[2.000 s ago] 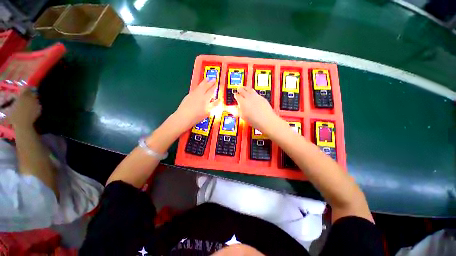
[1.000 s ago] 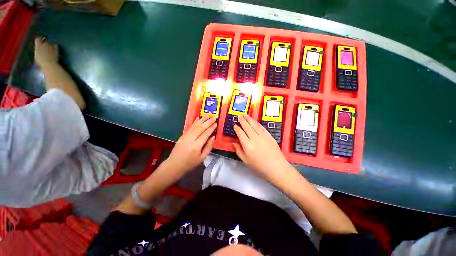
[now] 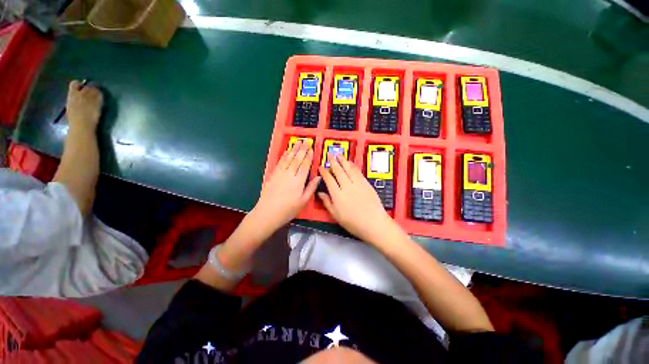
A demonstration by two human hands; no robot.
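Note:
A red tray [image 3: 498, 142] lies on the green bench with two rows of keypad phones, one per recess. In the far row, the two left phones [image 3: 308, 99] have blue screens, two have white screens and the rightmost [image 3: 475, 104] is pink. In the near row, white screens show in the middle and the rightmost phone [image 3: 477, 188] is dark red. My left hand [image 3: 286, 186] lies over the near-left phone, hiding most of it. My right hand [image 3: 349, 192] lies on the phone beside it [image 3: 336, 148], covering its keypad. Both hands rest on phones without lifting them.
A neighbour's hand [image 3: 85, 106] with a thin dark object rests on the green bench [image 3: 192, 106] at the left. An open brown box [image 3: 135, 21] stands at the far left. A white line [image 3: 341, 34] crosses the bench. Red trays [image 3: 53, 330] are stacked at the lower left.
My hands were over the far-left phones, then moved to the near row, and now reach slightly higher over the two near-left phones. The bright glare between the rows is gone.

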